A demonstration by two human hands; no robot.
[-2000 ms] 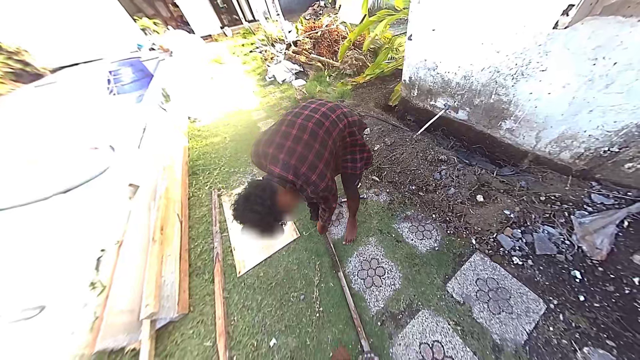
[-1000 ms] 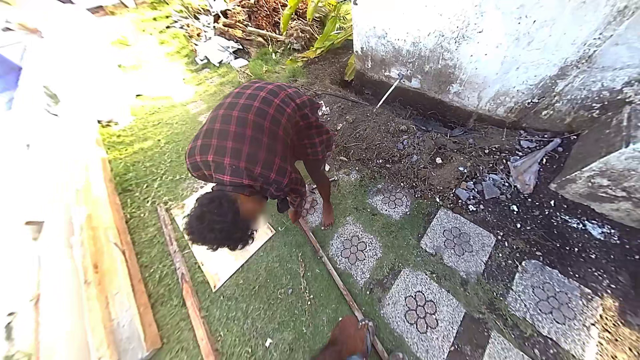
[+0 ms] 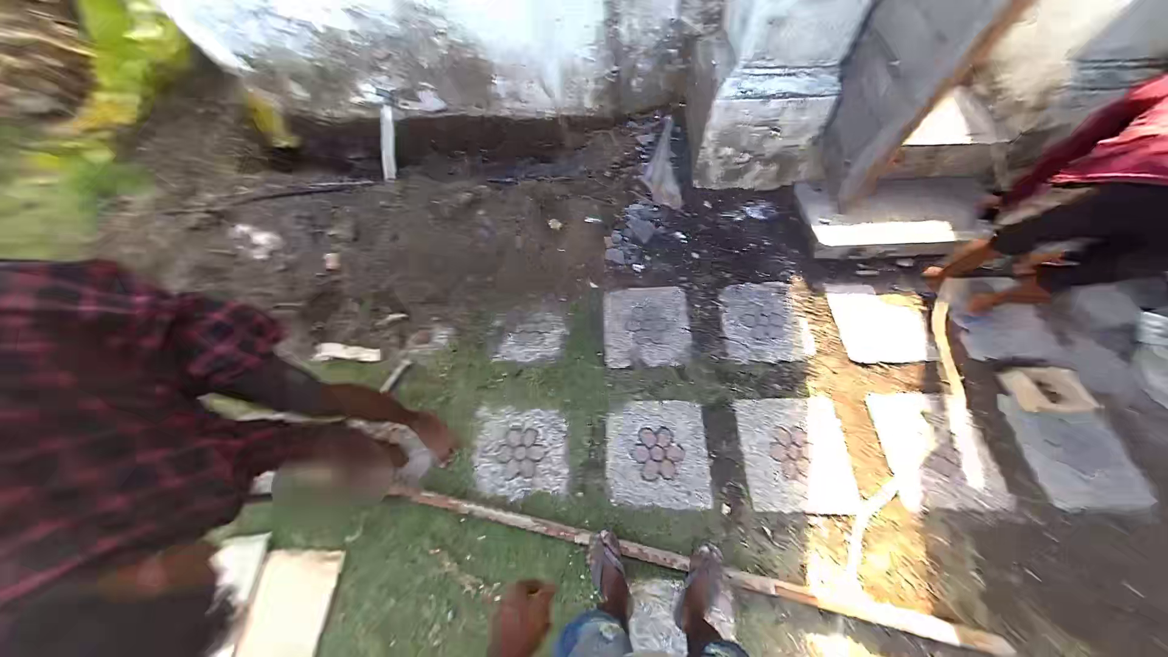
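My left hand (image 3: 523, 616) hangs at the bottom edge over the grass, blurred, with its fingers hard to make out. Just right of it are my sandalled feet (image 3: 610, 558) and the knees of my blue jeans. A long, narrow wooden strip (image 3: 538, 525) lies slantwise across the ground, beside my feet. At its left end a person in a dark red plaid shirt bends down, hands (image 3: 415, 443) by the strip and a pale thing that is too blurred to name. My right hand is out of view.
Square paving slabs with flower patterns (image 3: 657, 453) lie in rows ahead. Boards (image 3: 290, 598) rest on grass at lower left. Soil and rubble border a weathered wall (image 3: 511, 55). At right another person in red crouches by a pale curved strip (image 3: 949, 347).
The view has swung far to the right and down. A second person, in red, now shows at the right. The person in plaid stays bent at the strip's end.
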